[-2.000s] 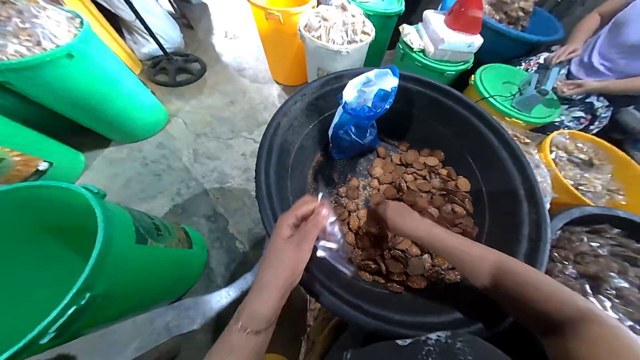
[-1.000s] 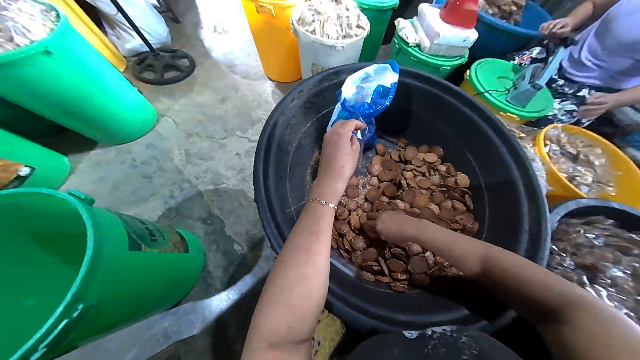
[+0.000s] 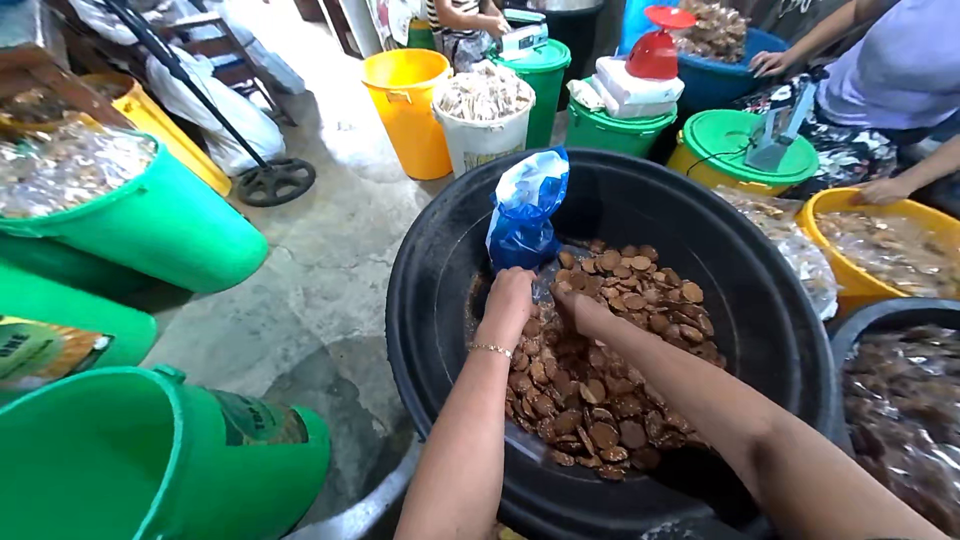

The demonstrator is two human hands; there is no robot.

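A wide black plastic tub (image 3: 435, 247) holds a heap of flat round brown pieces (image 3: 600, 420), seemingly biscuits or sweets. At the heap's far left stands a blue and white plastic bag (image 3: 529, 214). Just below that bag is my left hand (image 3: 511, 300), its fingers bent at the edge of a clear plastic bag (image 3: 546, 279). My right hand (image 3: 577, 304) is beside it on the right, fingers by the clear bag's mouth, with brown pieces around and at the fingertips. How firmly either hand grips is hard to see.
Green buckets (image 3: 247, 457) stand at left, one filled with wrapped packets. Behind the tub are a yellow bucket (image 3: 409, 112), a white bucket of packets (image 3: 484, 127) and a red scale (image 3: 652, 52). A person (image 3: 892, 75) sits at right beside a yellow basin (image 3: 840, 270); another person is at the back.
My left hand held a clear bag at the tub's left, then reached to the blue and white bag; now it is lower, beside my right hand. My right hand has moved up the heap. The view has tilted up.
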